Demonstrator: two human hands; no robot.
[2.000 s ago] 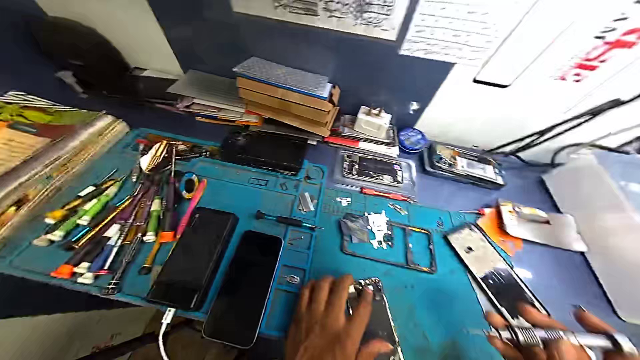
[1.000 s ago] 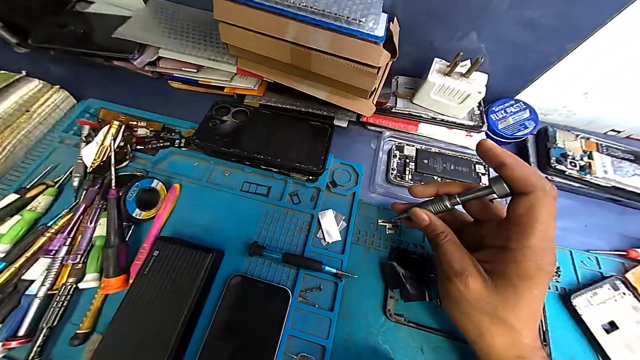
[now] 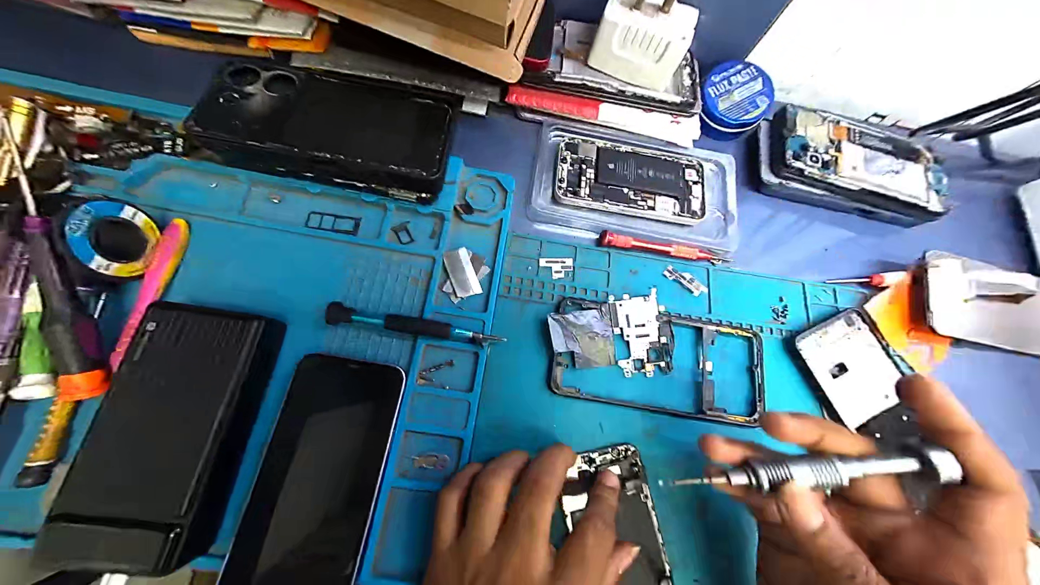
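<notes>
My left hand (image 3: 528, 520) rests on an opened smartphone (image 3: 642, 520) at the bottom centre, its fingers over the board end and left side. In my right hand (image 3: 886, 487) is a silver precision screwdriver (image 3: 837, 471), lying nearly level, its thin tip pointing left toward the phone and apart from it. Above both hands lies a black phone mid-frame (image 3: 731, 418) with a metal shield plate (image 3: 639, 329) and a piece of dark film (image 3: 583, 337) on it. A partly disassembled phone with a white panel (image 3: 849, 366) is just beyond my right fingers.
Left of my hand are a black-screened phone (image 3: 321, 463), a black ribbed box (image 3: 154, 431) and a dark screwdriver (image 3: 406, 325). Further back are an opened phone in a plastic tray (image 3: 630, 179), a red screwdriver (image 3: 658, 246), a flux paste tin (image 3: 737, 97) and a white charger (image 3: 644, 45).
My right hand, with the screwdriver, has come down from near the opened phone in the plastic tray to the lower right. My left hand, out of view one second ago, is again on the opened phone.
</notes>
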